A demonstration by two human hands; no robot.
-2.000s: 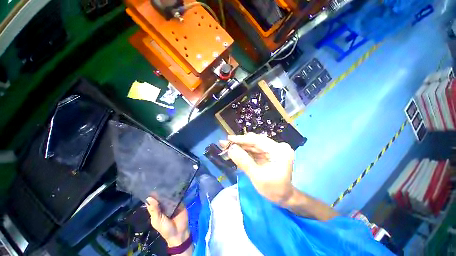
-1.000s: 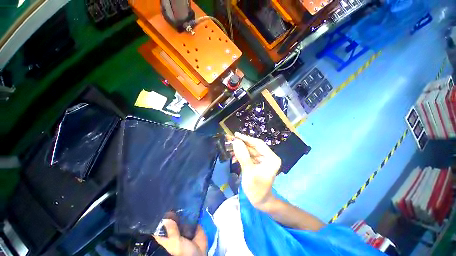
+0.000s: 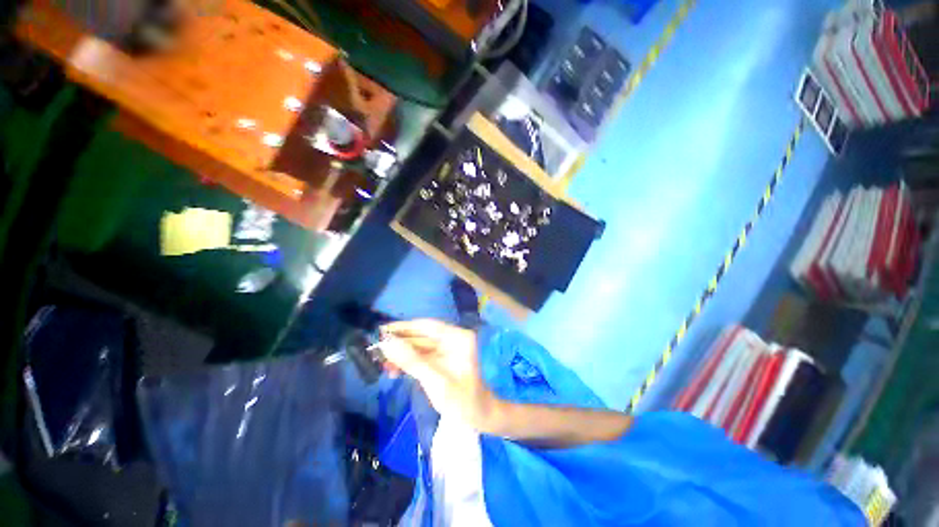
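A glossy dark screen panel point(image 3: 247, 443) lies tilted at the lower left, cut off by the bottom edge and blurred. My right hand point(image 3: 438, 365) is at its upper right side, fingers pinched on a small dark clip with a silver handle point(image 3: 362, 353). Whether the clip touches the panel edge is too blurred to tell. My left hand is not visible. An open clip box point(image 3: 484, 221) holds a heap of small clips, beyond my right hand.
An orange press fixture point(image 3: 206, 93) stands at the upper left, with a yellow paper note point(image 3: 196, 231) beside it. Another dark film-covered panel point(image 3: 77, 386) lies at the far left. Red and white stacked items point(image 3: 860, 242) stand on the right. A grey compartment tray point(image 3: 587, 77) is beyond the box.
The view has shifted, so the fixture and box sit further left and the panel lower. My right hand has moved with the clip to the panel's upper right side. My left hand has left the picture.
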